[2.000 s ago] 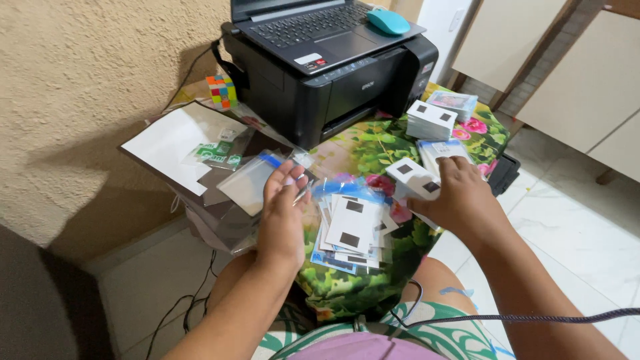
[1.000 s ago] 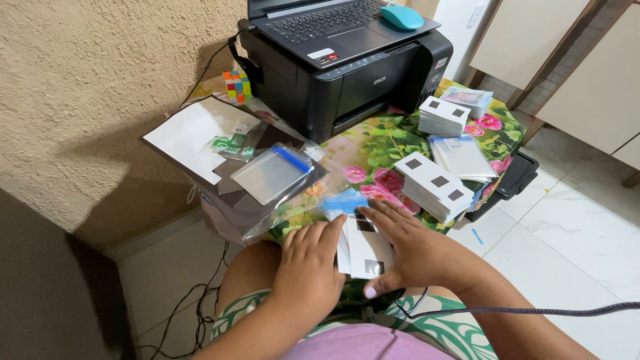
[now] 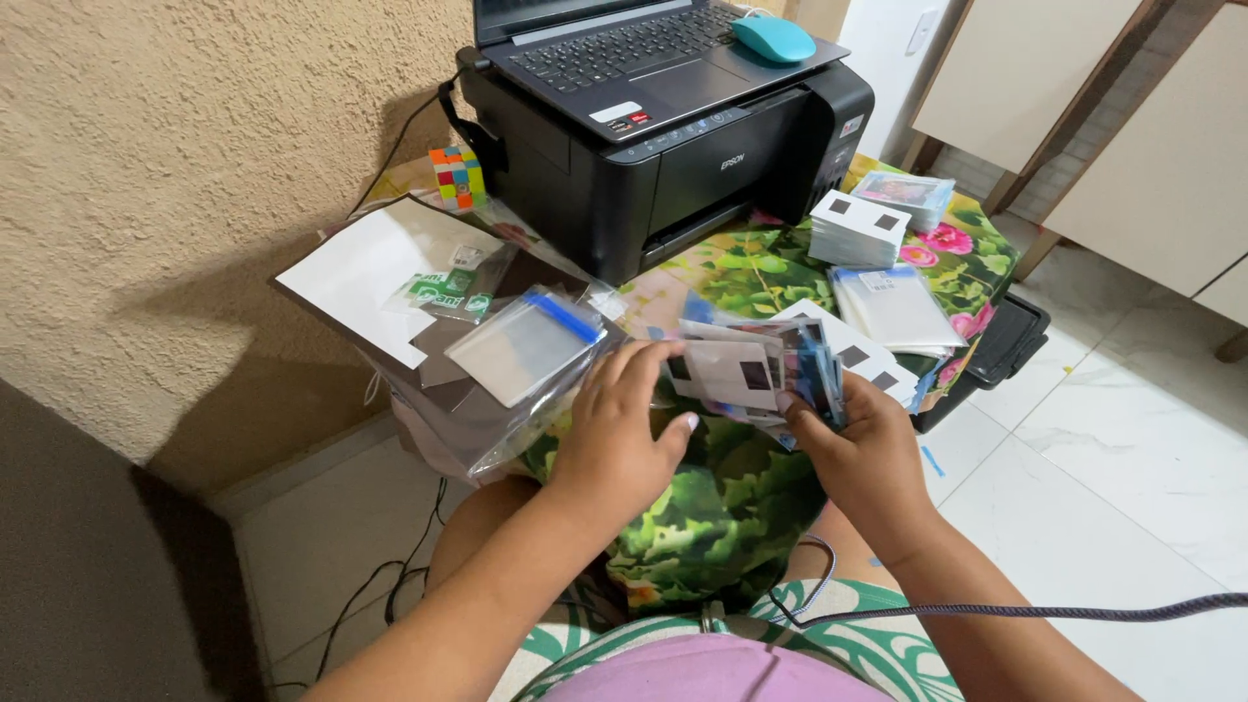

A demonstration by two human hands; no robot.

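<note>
My right hand (image 3: 863,444) grips a loose bundle of cards in clear sleeves (image 3: 746,370), raised above the floral tablecloth. Some cards are white with black squares, others show coloured print. At the bundle's left edge is my left hand (image 3: 629,419), thumb and fingers apart; whether its fingertips touch the bundle is unclear. Partly behind the bundle lie white cards with black squares (image 3: 848,341). Farther right rests a pack of clear sleeves with a blue strip (image 3: 897,307). Another clear sleeve pack (image 3: 526,346) lies left of my left hand.
A black printer (image 3: 682,166) carries an open laptop (image 3: 643,73) and a teal mouse (image 3: 773,39). Near it are a puzzle cube (image 3: 456,178), a white card stack (image 3: 858,229) and sleeved picture cards (image 3: 907,195). Dark and white sheets (image 3: 361,283) lie left. A braided cable (image 3: 1024,606) crosses my lap.
The sleeved cards, lying on the cloth two seconds ago and between both hands one second ago, are now lifted in my right hand. My left hand has come off their face to the left side.
</note>
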